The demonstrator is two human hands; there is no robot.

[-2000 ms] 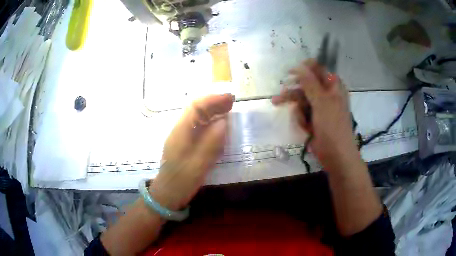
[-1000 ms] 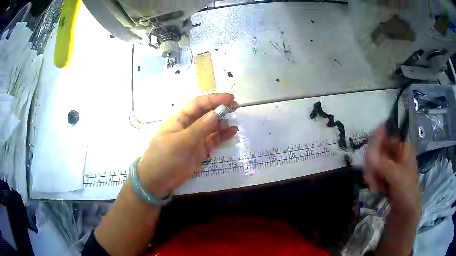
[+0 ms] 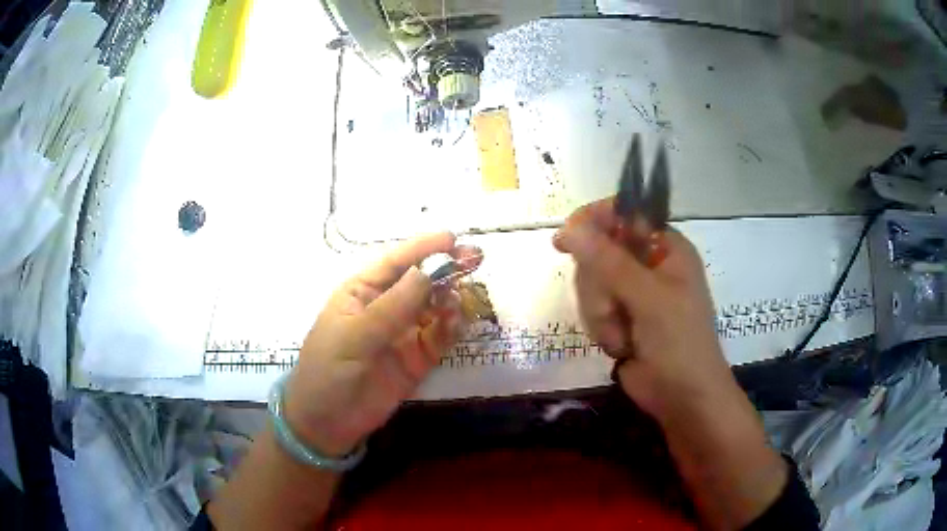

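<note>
My left hand (image 3: 379, 332) pinches a small white round piece (image 3: 438, 267) between thumb and fingers, above the table's front part. My right hand (image 3: 649, 301) holds thread snips (image 3: 643, 192), their two dark pointed blades upward and apart, with a bit of orange-red grip showing. The snips are to the right of the white piece and do not touch it. The exact shape of the white piece is too small to tell. A brownish-gold scrap (image 3: 479, 303) shows just behind my left fingertips.
The presser foot area (image 3: 426, 109) is ahead, beside a tan strip (image 3: 496, 150). A yellow-green handled tool (image 3: 220, 47) lies at upper left. White fabric piles (image 3: 47, 187) are at the left, a grey parts tray (image 3: 919, 275) at the right. A ruler scale (image 3: 561, 342) runs along the front.
My right hand has come back from the parts tray side toward the middle, with the snips' blades now upright and apart. My left hand still pinches the white piece, slightly lower.
</note>
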